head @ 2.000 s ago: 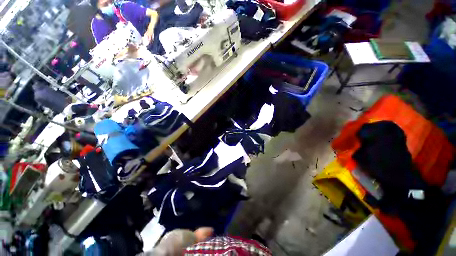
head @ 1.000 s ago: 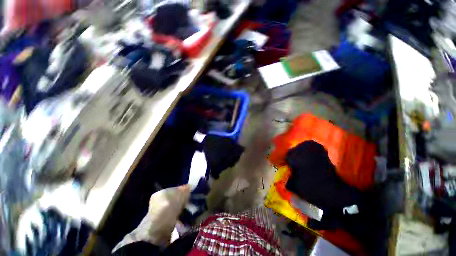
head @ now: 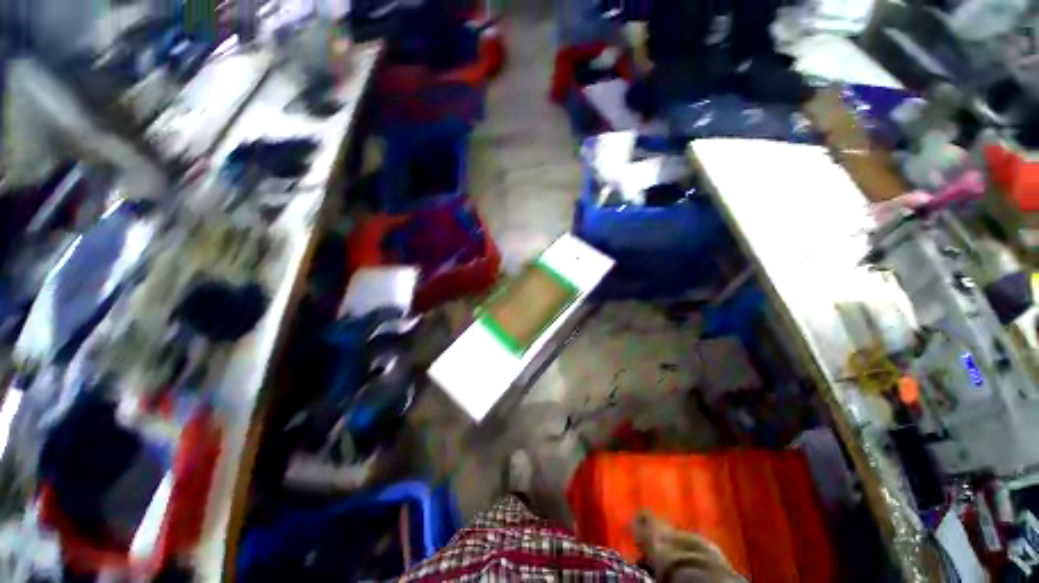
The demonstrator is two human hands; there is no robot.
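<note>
My right hand point(head: 681, 553) is small and blurred at the bottom edge, just right of my red checked apron point(head: 518, 544) and in front of an orange ribbed thing, perhaps a crate or cover point(head: 741, 501). The hand is cut off by the edge, and I cannot tell if it holds anything. My left hand is not in view. A low white bench point(head: 464, 370) stands slanted ahead on the floor, with a brown, green-edged board point(head: 530, 309) on it.
Long machine tables run along the left point(head: 299, 245) and right point(head: 775, 216). A blue crate point(head: 431, 501) is at the lower left. A red crate point(head: 479, 273) and a blue crate with white cloth point(head: 644, 228) stand farther along the aisle. Dark cloth point(head: 370, 382) lies beside the left table.
The view has swung right and along the aisle. The bench is now nearer the centre. My left forearm has left the picture, and my right hand has come into it.
</note>
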